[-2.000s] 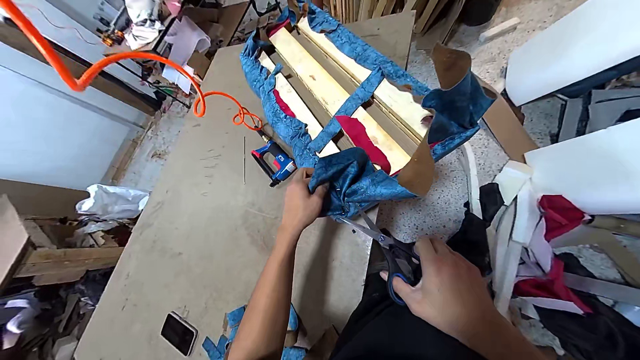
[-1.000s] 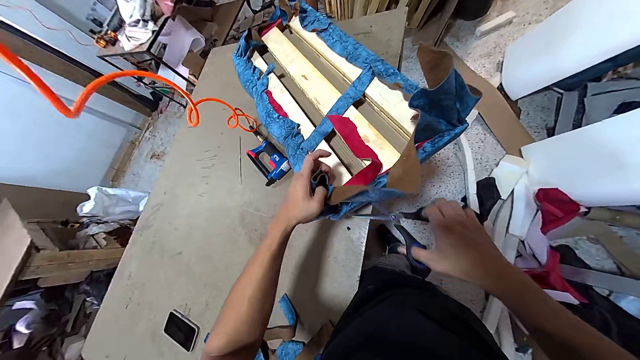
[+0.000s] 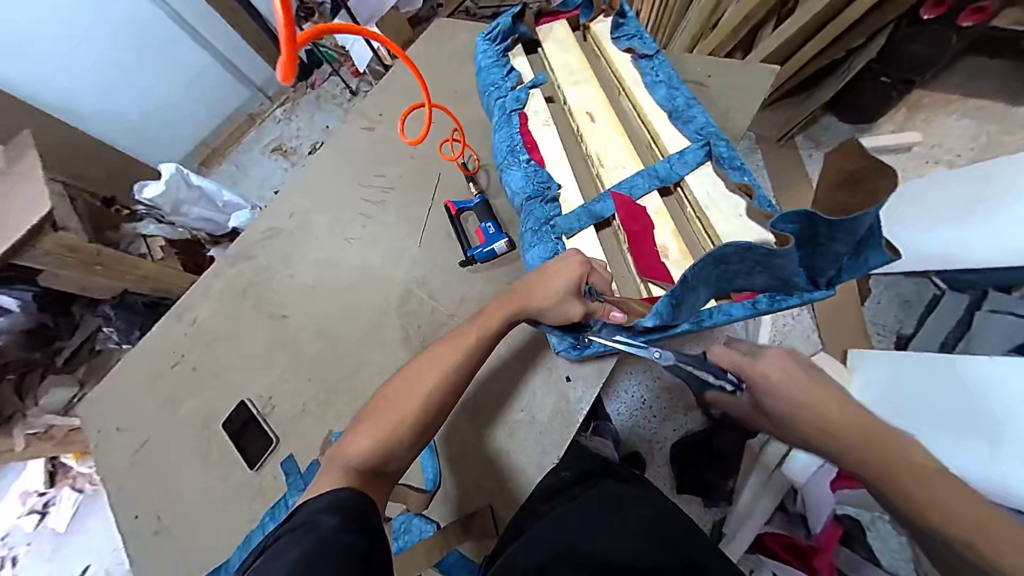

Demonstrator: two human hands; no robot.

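A wooden frame point(image 3: 596, 120) wrapped at its edges in blue upholstery fabric point(image 3: 524, 176) lies on the work table. My left hand point(image 3: 568, 292) pinches the fabric's edge at the near corner of the frame. In my right hand point(image 3: 768, 388) are scissors point(image 3: 660, 356) with dark handles, their blades pointing left at the fabric just below my left fingers. A loose flap of the fabric point(image 3: 740, 268), brown on its underside, stands up along the near end. Red cloth point(image 3: 640, 240) shows between the slats. My left fingertips are partly hidden by the fabric.
A blue staple gun point(image 3: 480, 232) on an orange coiled air hose point(image 3: 424, 96) lies left of the frame. A phone point(image 3: 250, 434) and fabric offcuts point(image 3: 416, 532) rest on the table point(image 3: 320, 320). White panels point(image 3: 944, 416) and scraps point(image 3: 808, 536) are at the right, off the table.
The scissors, lower and apart from the frame's corner one second ago, now have their blades at the fabric beside my left hand. Offcuts on the table show more fully as the view has shifted.
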